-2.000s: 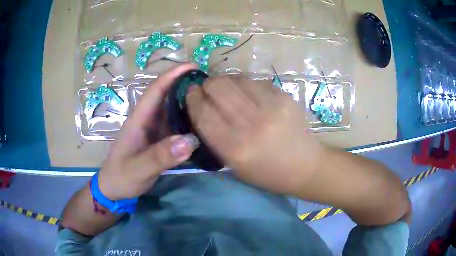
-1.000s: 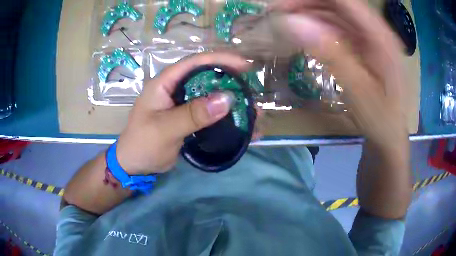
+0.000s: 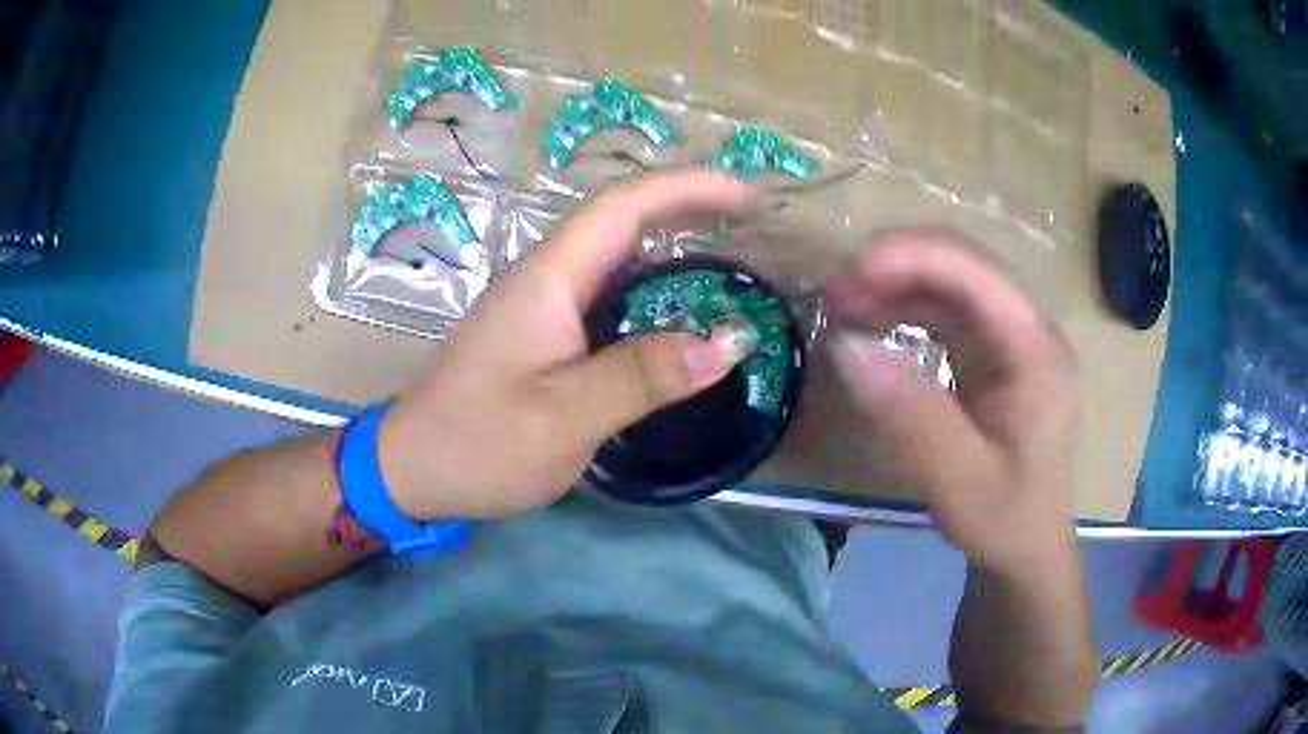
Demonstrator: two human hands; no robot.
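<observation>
My left hand (image 3: 531, 359) holds a round glossy black housing (image 3: 689, 445) near the bench's front edge, open side up. A green crescent circuit board (image 3: 775, 359) lies inside it along the far and right walls, with my left thumb pressed on it. My right hand (image 3: 961, 373) is blurred, just right of the housing and apart from it, fingers curled. Whether it holds anything cannot be told. A clear blister tray (image 3: 344, 294) beyond my hands holds several green circuit boards (image 3: 610, 122) with thin dark wire leads. My hands hide part of the tray.
A black shell (image 3: 1135, 255) lies on the right edge of the tan cardboard sheet (image 3: 258, 323). Shiny clear stacked trays (image 3: 1255, 445) are at the far right. The white bench edge (image 3: 187, 384) runs in front. Red plastic items (image 3: 1205, 595) and striped tape lie below.
The view has shifted and tilted. The housing has turned from edge-on to face-up. My right hand left the housing, swung out to the right over the tray, and is now back nearer the housing.
</observation>
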